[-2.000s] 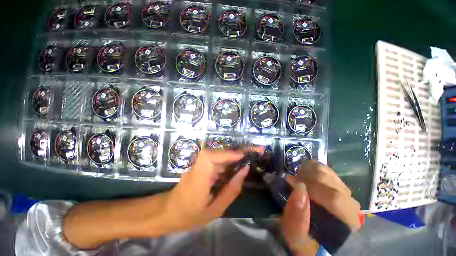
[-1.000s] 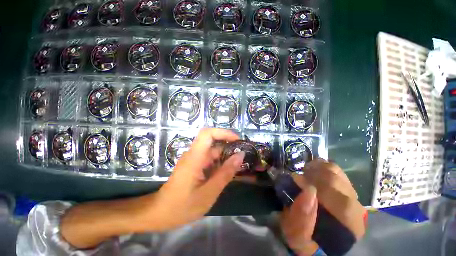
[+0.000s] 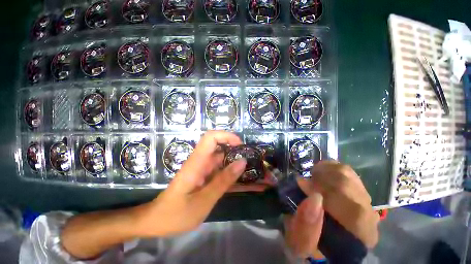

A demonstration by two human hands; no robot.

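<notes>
My left hand point(image 3: 199, 178) holds a round watch unit point(image 3: 244, 162) between thumb and fingers above the near row of the clear blister tray point(image 3: 62, 114). The unit is a black disc with a shiny rim, its face turned up. My right hand point(image 3: 335, 201) is closed around the dark electric screwdriver point(image 3: 335, 234). The thin bright screwdriver bit point(image 3: 269, 168) points at the unit's right edge; whether it touches is too small to tell. My left fingers partly hide the unit's left side.
The tray's other pockets hold similar units, except a textured empty one at left. At right lies a white screw board point(image 3: 413, 149) with tiny dark screws point(image 3: 408, 183) and tweezers point(image 3: 435, 85). White crumpled paper point(image 3: 457, 49) is beyond.
The unit in my left hand has turned from nearly edge-on to face-up, and since one second ago it sits slightly lower. The view has shifted a little against the tray and board.
</notes>
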